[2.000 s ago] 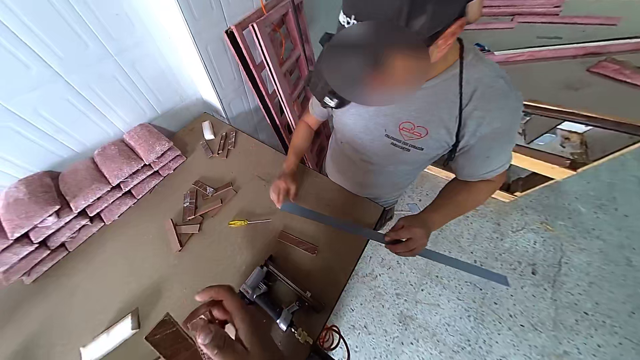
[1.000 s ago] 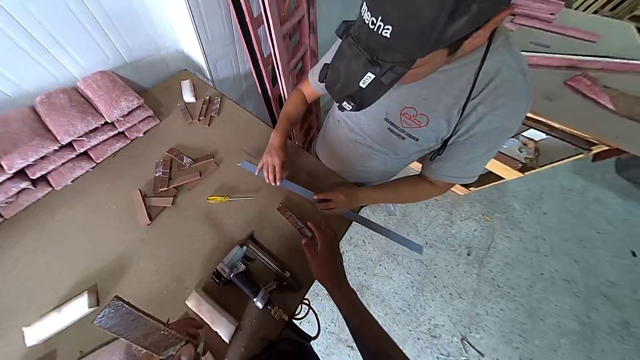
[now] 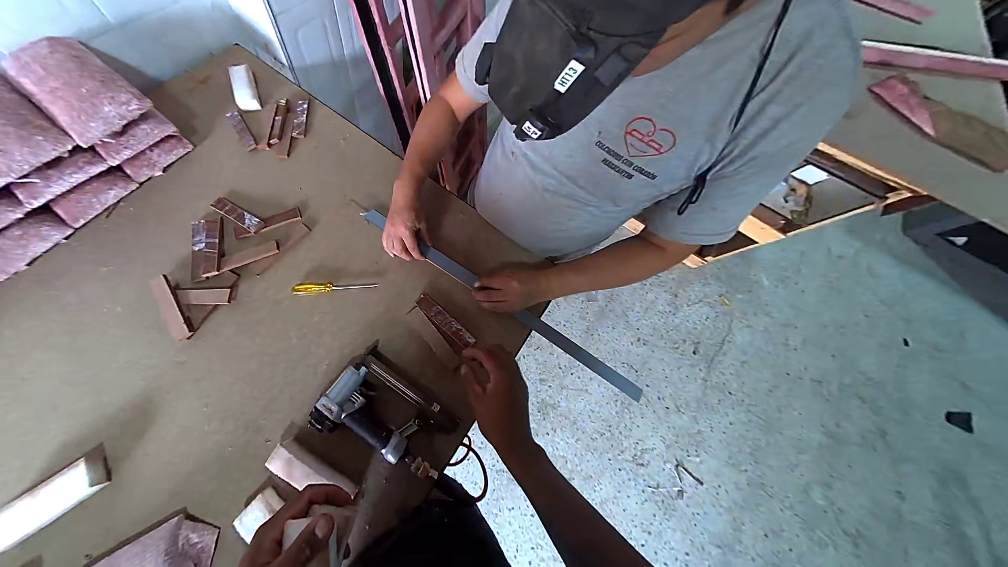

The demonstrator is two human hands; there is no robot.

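Observation:
At the bottom, my left hand [image 3: 303,528] is closed around a small pale bundle [image 3: 335,516]. My right hand [image 3: 496,394] pinches the near end of a brown strip [image 3: 445,321], whose other end points up and left, over its shadow on the table. Left of that hand lies a pneumatic stapler [image 3: 362,409] with its magazine toward the strip. More pale bundles [image 3: 303,465] rest between the stapler and my left hand. A screwdriver with a yellow handle [image 3: 313,288] and several loose brown strips [image 3: 206,248] lie farther back on the brown table [image 3: 94,339].
Across the table corner a person [image 3: 654,157] holds a long grey flat strip [image 3: 583,354] that juts past the edge. Pink wrapped packs [image 3: 79,94] are stacked at back left. An orange hose [image 3: 476,480] hangs near my right forearm. Pink frames [image 3: 425,47] stand behind.
One second ago my left hand was at a broad dark brown piece; now it holds a pale bundle. The near end of the brown strip has stayed at my right hand's fingers.

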